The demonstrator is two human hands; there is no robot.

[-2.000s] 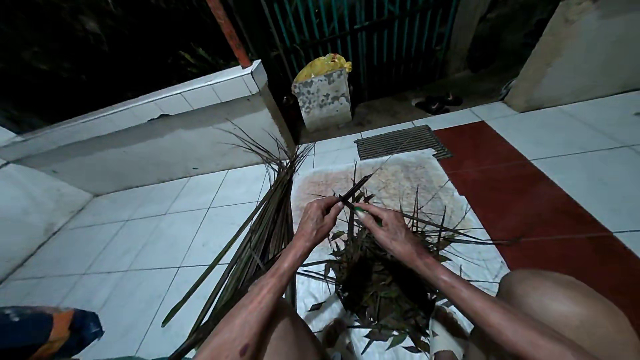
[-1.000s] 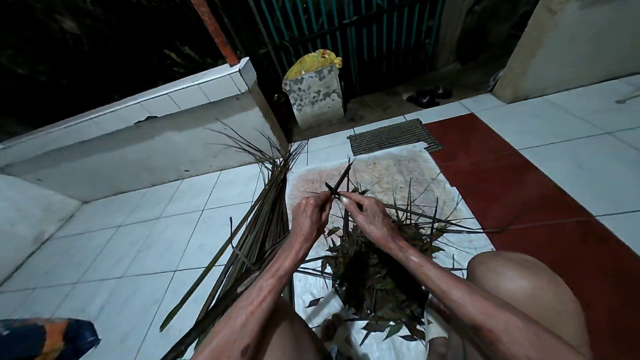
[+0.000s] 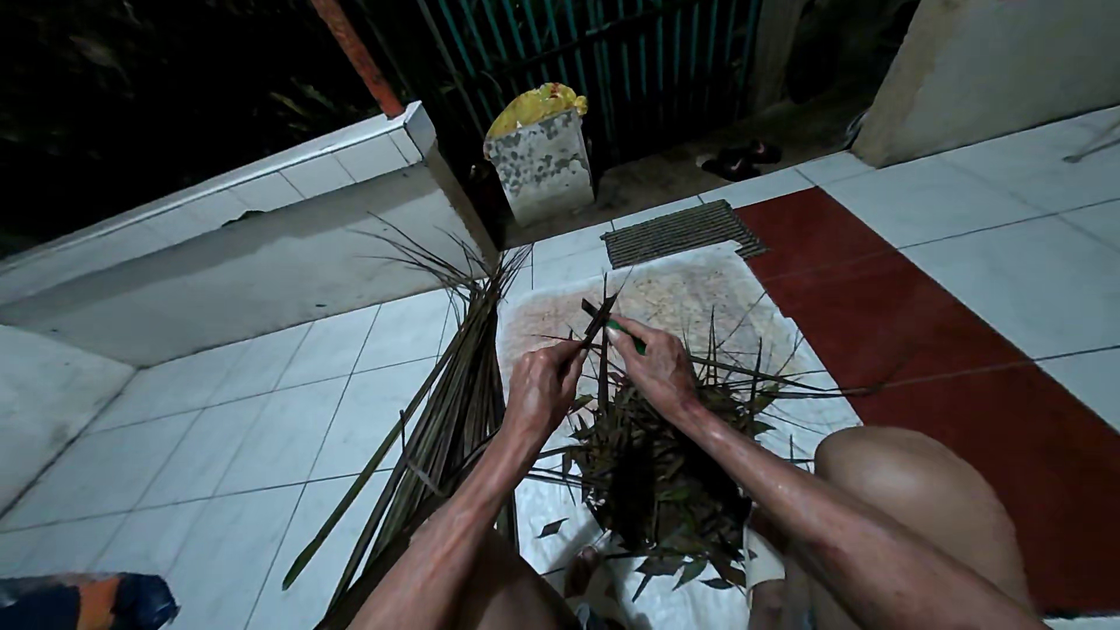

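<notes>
My left hand (image 3: 544, 381) is closed on a dark, narrow leaf strip (image 3: 600, 317) that points up above the fingers. Close on its right, my right hand (image 3: 656, 363) grips a small tool with a green handle (image 3: 626, 334), perhaps a knife; its dark blade crosses the strip. Beneath both hands lies a pile of cut leaf pieces (image 3: 674, 490) on a stained white sheet (image 3: 691, 297). Thin stalks stick out of the pile to the right. A bundle of long palm-like leaves (image 3: 455, 376) lies to the left of the sheet, its thin tips fanned out near the low wall.
A low tiled wall (image 3: 332, 254) runs along the left. Ahead are a ribbed mat (image 3: 682, 234), a speckled block (image 3: 542, 171) with a yellow bag (image 3: 538, 109) on top, and footwear (image 3: 742, 161) by the gate. Red tiles (image 3: 875, 297) lie on the right; a dark blue and orange item (image 3: 96, 602) is at lower left.
The dark strip and blade have changed angle between my hands, and now cross each other above the fingers. Both hands stay close together over the leaf pile.
</notes>
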